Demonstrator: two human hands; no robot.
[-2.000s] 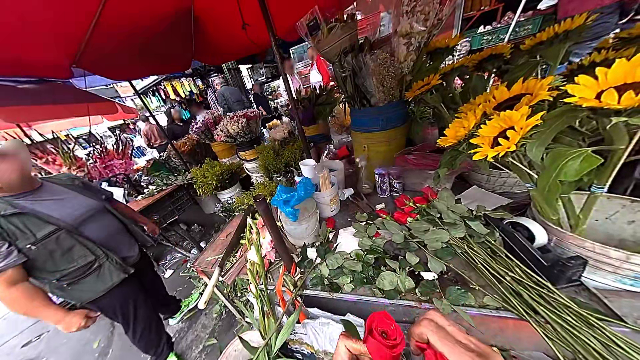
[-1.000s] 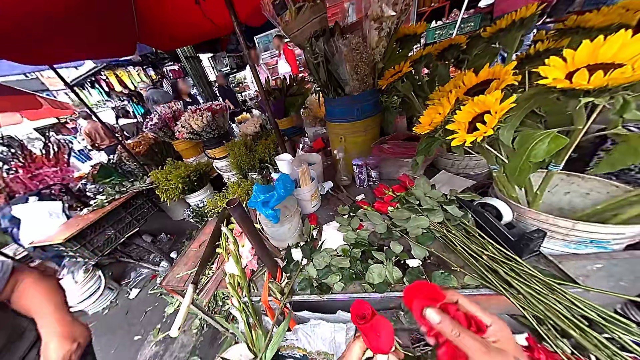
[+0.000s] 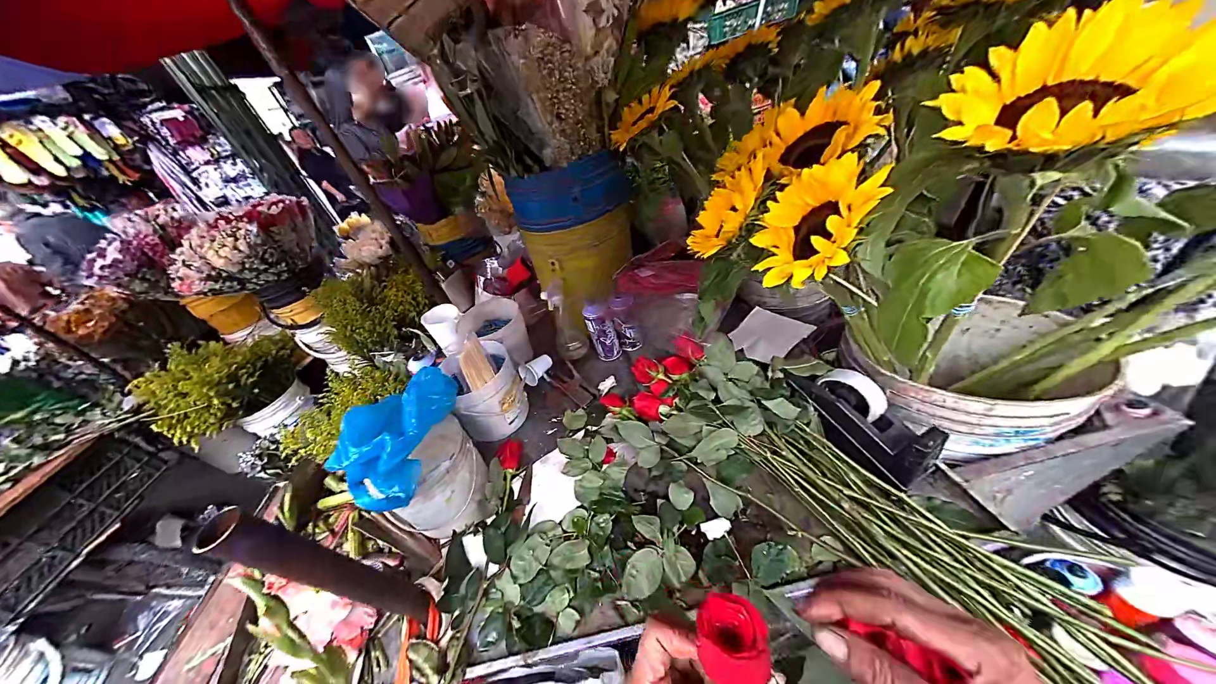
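At the bottom edge, my left hand [image 3: 662, 650] is closed around a red rose [image 3: 732, 636] just under its bloom. Close on its right, my right hand [image 3: 917, 622] has its fingers curled over red petals [image 3: 898, 650]; most of them are hidden under the fingers. Beyond both hands, long-stemmed red roses [image 3: 652, 407] lie on the work table, their leaves to the left and their bare green stems [image 3: 883, 522] running down to the right. A single red rose bloom [image 3: 510, 454] rests left of the bunch.
A black tape dispenser [image 3: 869, 432] stands right of the roses, before a bucket of sunflowers [image 3: 988, 408]. White tubs [image 3: 494, 399], a blue plastic bag [image 3: 394, 437] on a bucket and a blue-yellow bucket [image 3: 575, 237] stand behind. A rusty pipe [image 3: 309, 565] juts in at lower left.
My right hand has moved down from its raised place beside the rose, and its red petals are now mostly covered. The person at the left is out of view. The view has come closer to the table.
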